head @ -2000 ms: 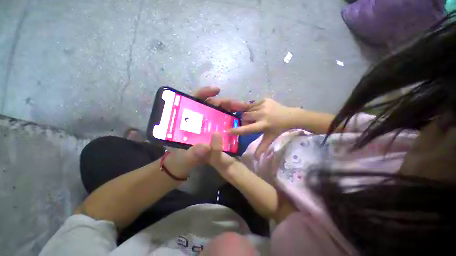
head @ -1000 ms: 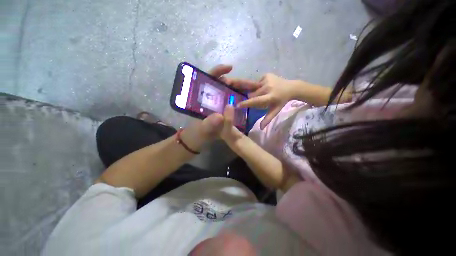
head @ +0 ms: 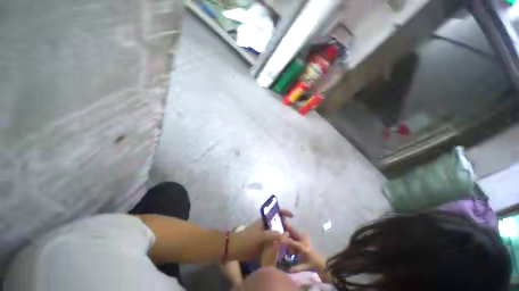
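Note:
My left hand [head: 260, 241], with a red string bracelet at the wrist, holds a dark-edged smartphone [head: 274, 218] with a lit screen, low in the middle. The image is blurred. Another person's hand [head: 303, 253] reaches in from the right and is at the phone's lower right side; fingers overlap there, so exact contacts are hard to tell. That person's dark-haired head [head: 421, 253] fills the lower right. My right hand cannot be made out; a blurred skin-coloured patch at the bottom edge is unclear.
Red fire extinguishers [head: 312, 74] stand by a green object beside shelving at the upper middle. A green woven sack [head: 429, 182] and a purple bundle [head: 473, 210] are at the right. A white scrap [head: 327, 226] lies on the grey floor. My dark-clothed knee [head: 165, 199] is lower left.
The view has swung up and turned, bringing shelving, extinguishers and sacks into sight. The phone, still in my left hand, now appears lower and smaller. The other person's head is lower right.

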